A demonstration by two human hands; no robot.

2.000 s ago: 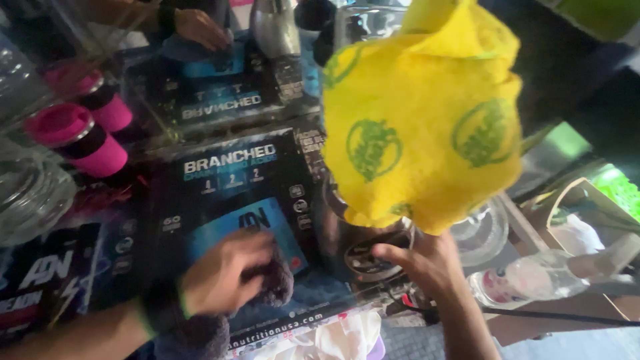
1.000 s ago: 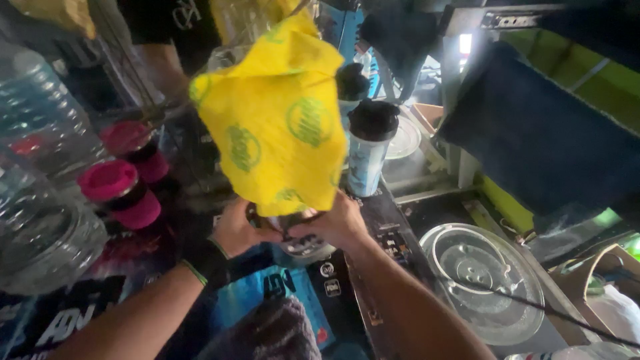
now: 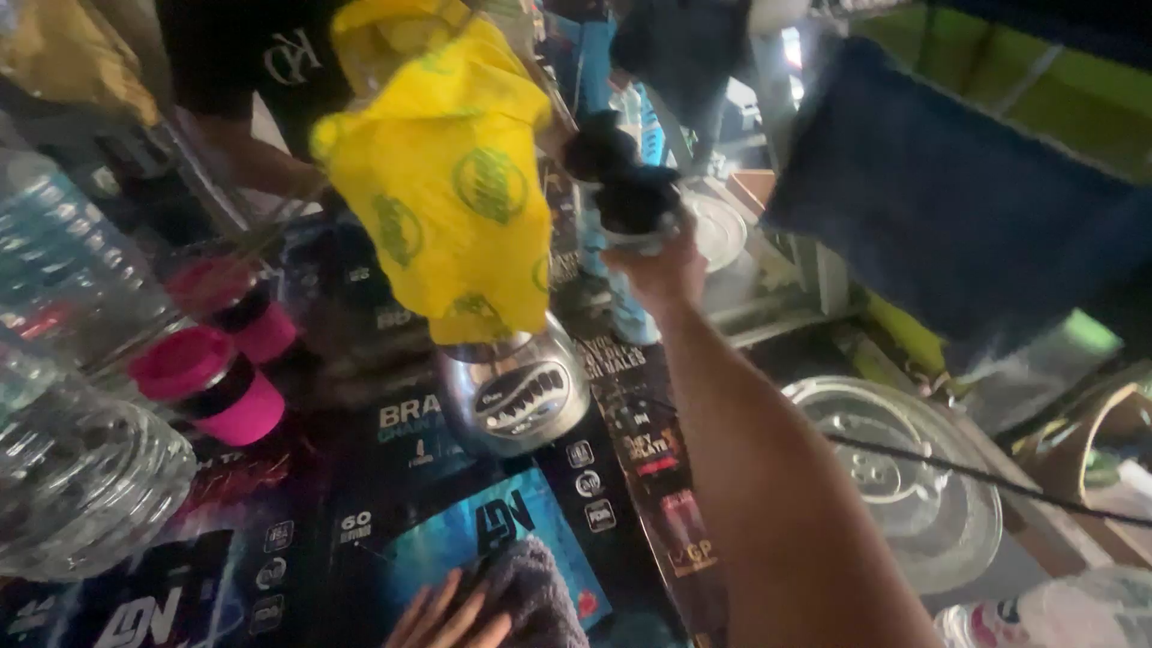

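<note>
My right hand (image 3: pixel 661 270) grips a shaker bottle (image 3: pixel 634 315) with a black lid, behind and right of the blender. The silver blender base (image 3: pixel 517 391) stands on the printed counter mat (image 3: pixel 351 486), with a yellow patterned cloth or bag (image 3: pixel 459 189) covering its top. My left hand (image 3: pixel 454 616) is at the bottom edge, fingers spread, beside a grey cloth (image 3: pixel 531 594); its fingers touch or nearly touch the cloth, and whether they grip it I cannot tell.
A pink cup (image 3: pixel 211 387) with a black band and large clear plastic bottles (image 3: pixel 90 486) stand at the left. A mirror behind reflects several things. At the right are a round clear glass plate (image 3: pixel 900 477), a dark cable (image 3: pixel 1017 495), a lying bottle (image 3: pixel 1053 612) and a hanging dark cloth (image 3: pixel 945 207).
A second ago both my hands were at the blender base. My right hand has moved away to the shaker bottle and taken hold of it; my left hand has come down beside the grey cloth.
</note>
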